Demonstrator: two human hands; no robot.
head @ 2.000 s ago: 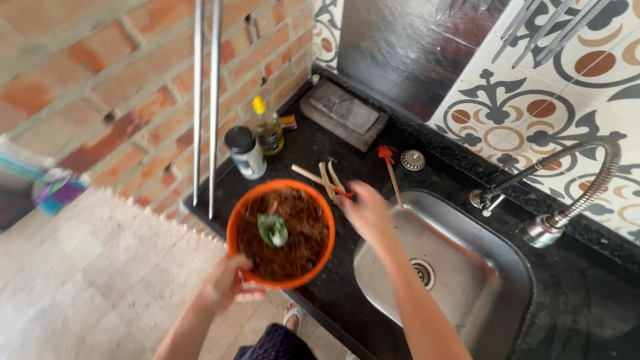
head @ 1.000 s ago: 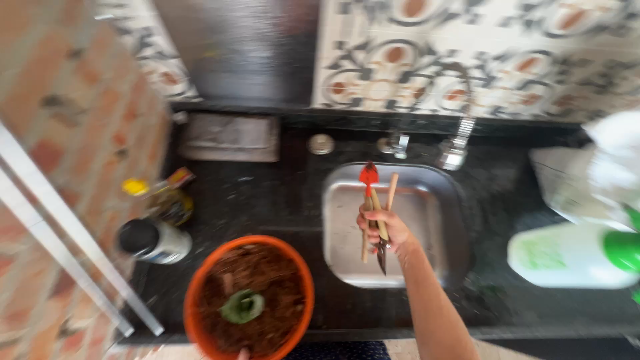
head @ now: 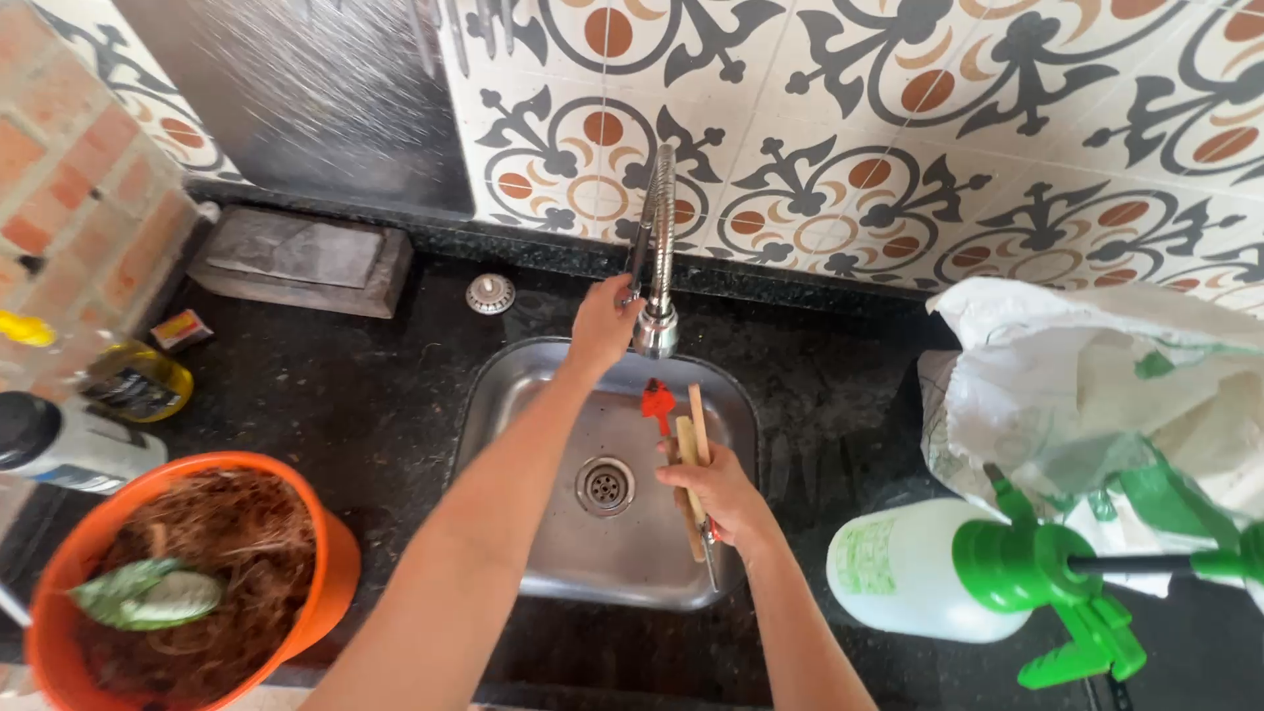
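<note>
My right hand (head: 721, 494) grips several small wooden-handled garden tools over the right side of the stainless steel sink (head: 563, 553); one has a red head (head: 657, 400) pointing up. My left hand (head: 604, 321) reaches across the sink to the base of the spring-neck faucet (head: 664, 227), its fingers at the faucet's lever, partly hidden. Whether the fingers close on it I cannot tell. No water stream is visible. At the lower left stands an orange plastic pot (head: 331, 583) of brown fibrous material with a green variegated leaf (head: 148, 592) on top.
A drain strainer (head: 490, 293) and a grey stone block (head: 301, 262) lie behind the sink. Left are a yellow-capped bottle (head: 138, 380), a matchbox (head: 182, 330) and a black-lidded container (head: 79, 444). Right are a white and green pump sprayer (head: 918, 568) and a crumpled plastic bag (head: 1086, 375).
The tools were picked up from the counter and are now in my right hand over the sink. My left hand has left the pot for the faucet. The pot now stands at the left.
</note>
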